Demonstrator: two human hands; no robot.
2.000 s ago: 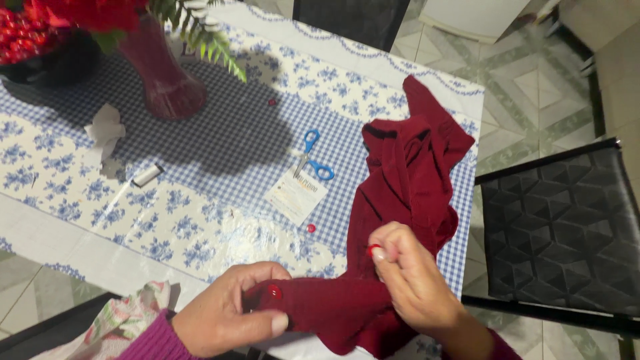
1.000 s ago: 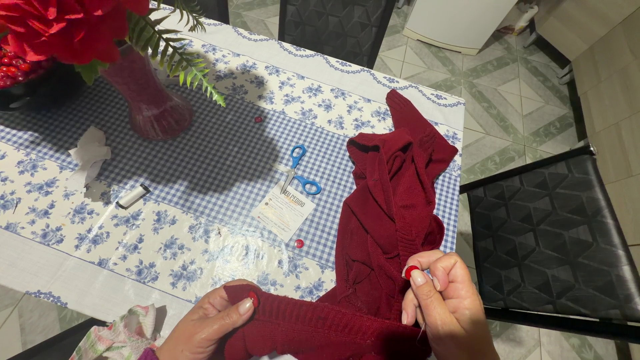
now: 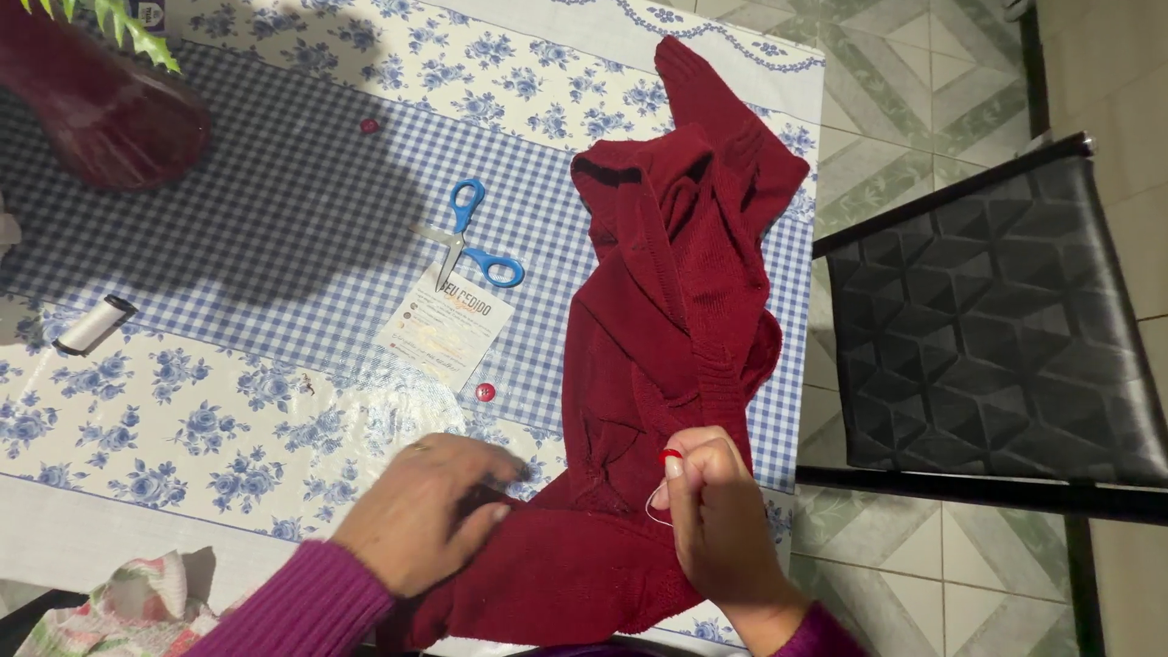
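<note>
A dark red knitted garment (image 3: 657,319) lies bunched along the table's right side and down to the near edge. My left hand (image 3: 438,511) rests on its near left part, palm down, fingers apart. Between thumb and fingers of my right hand (image 3: 712,511) is a red button (image 3: 671,455), with a loop of pale thread hanging beside it, over the garment. A second red button (image 3: 485,392) lies on the tablecloth, and another (image 3: 369,126) farther off. Opened scissors with blue handles (image 3: 466,208) lie partly over a printed card (image 3: 443,333). Whether a needle is held cannot be seen.
A spool of white thread (image 3: 94,325) lies at the left. The foot of a dark red vase (image 3: 128,128) stands at the upper left. A patterned cloth (image 3: 119,616) is at the lower left. A black chair (image 3: 995,319) stands beyond the table's right edge.
My left hand, earlier gripping the garment's near edge, now lies over the cloth with fingers spread. My right hand still holds the red button. The view has come closer to the table.
</note>
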